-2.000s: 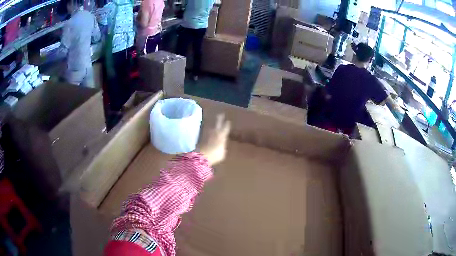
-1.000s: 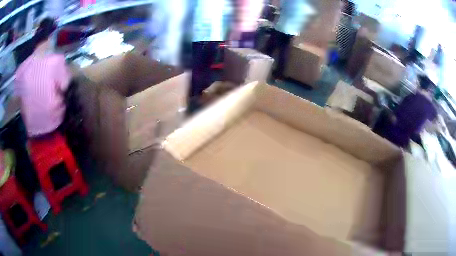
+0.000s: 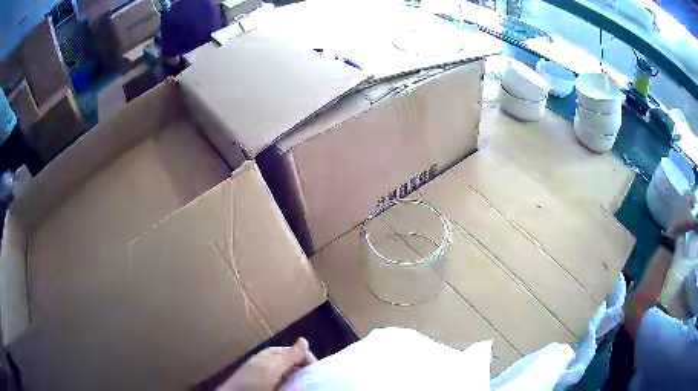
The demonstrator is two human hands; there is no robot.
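Observation:
My left hand [image 3: 268, 368] is at the bottom edge, partly cut off, with its fingers closed at the left edge of a white foam bag or wrapped pot [image 3: 398, 365]. The white thing is overexposed and cut off by the frame, so I cannot tell if a pot is inside. My right hand is not in view. Several thin wire rings [image 3: 406, 233] lie on the cardboard-covered table [image 3: 528, 229], just beyond the white thing.
An open carton [image 3: 115, 191] with a folded-out flap [image 3: 222, 260] is at left. A closed carton [image 3: 390, 145] stands behind the rings. Bare white pots [image 3: 597, 114] are stacked at right. A person's arm [image 3: 650, 282] reaches toward pots at the right edge. White bags [image 3: 536, 370] hang near the table's front.
The view has swung right from the open carton to the table and rings. Two seconds ago my left hand was beside a white pot inside the carton; now it is at the white thing.

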